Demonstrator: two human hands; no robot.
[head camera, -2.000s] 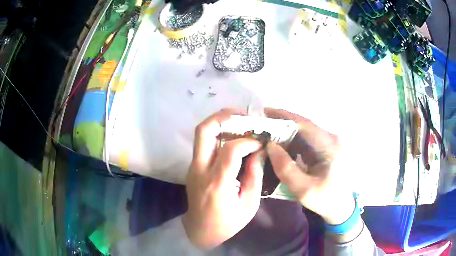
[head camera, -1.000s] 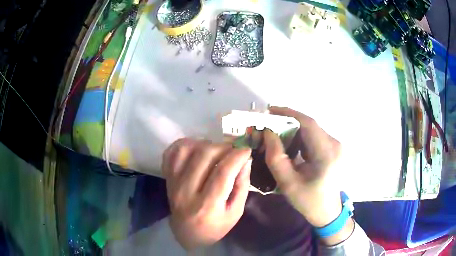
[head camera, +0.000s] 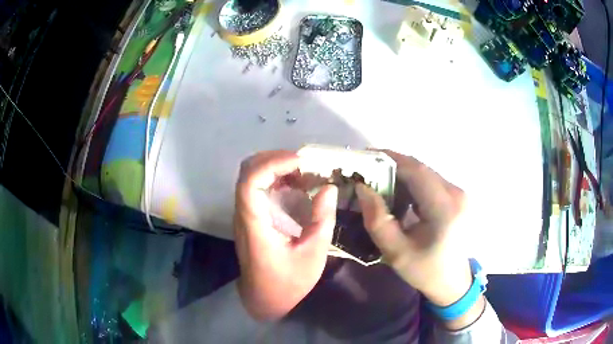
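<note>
A cream housing part (head camera: 353, 160) is held up above the near edge of the white table, its open inner side facing me. My left hand (head camera: 285, 235) grips its left end, with the thumb at the inside. My right hand (head camera: 417, 228) grips its right end, with the thumb inside too. Small dark parts show between the thumbs, too blurred to name. Below the thumbs a second piece with a thin pale edge (head camera: 366, 261) and a dark inner face hangs close to my body; its join to the housing is hidden by my fingers.
A screw tray (head camera: 327, 54) and a round yellow-rimmed dish (head camera: 250, 33) stand at the back, with loose screws around. Cream parts (head camera: 427, 32) lie back right, green board assemblies (head camera: 531, 40) beyond. Red-handled pliers (head camera: 579, 175) lie at the right edge, near a blue bin (head camera: 524, 302).
My left hand has moved up and its fingers now reach around the housing's left end. The housing has tilted, showing more of its inner side, and its pins no longer show clearly above it.
</note>
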